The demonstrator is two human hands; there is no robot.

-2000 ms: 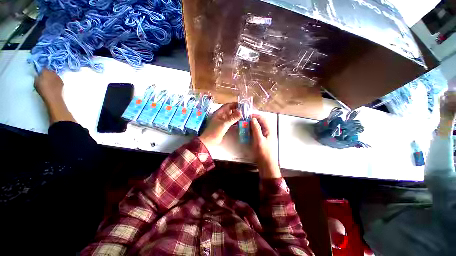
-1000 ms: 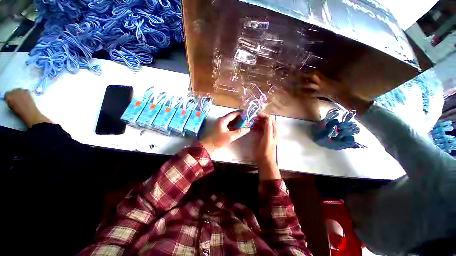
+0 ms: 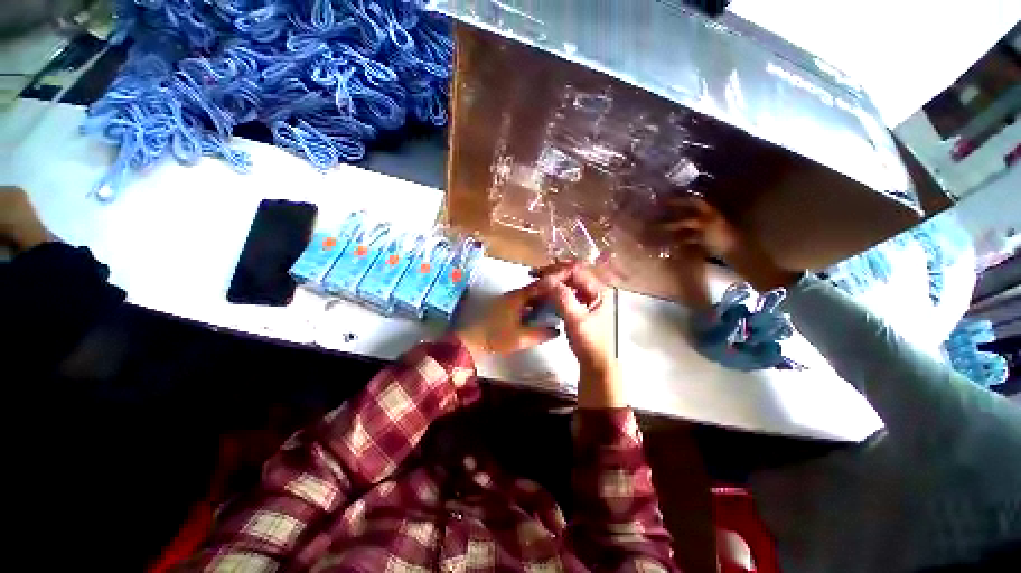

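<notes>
My left hand point(image 3: 506, 321) and my right hand point(image 3: 580, 300) are together above the table's front part, below the carton's opening. They are closed around a small pack point(image 3: 544, 316), of which only a dark bluish bit shows between the fingers; the rest is hidden. To the left of my hands, several finished light-blue packs point(image 3: 387, 272) stand in a slanted row, each with an orange dot and a pale cord loop at the top.
The large carton point(image 3: 470, 134) holds loose clear plastic boxes point(image 3: 565, 168); another person's hand point(image 3: 705, 229) reaches into it. Dark blue bundles point(image 3: 748, 328) lie right. A black smartphone point(image 3: 272, 252) and a blue cord heap point(image 3: 269, 78) are left. Another hand point(image 3: 17, 218) is far left.
The view has shifted. The pack between my hands went from upright and visible to mostly covered by my fingers. The right neighbour's arm came into the carton; the left neighbour's hand moved outward.
</notes>
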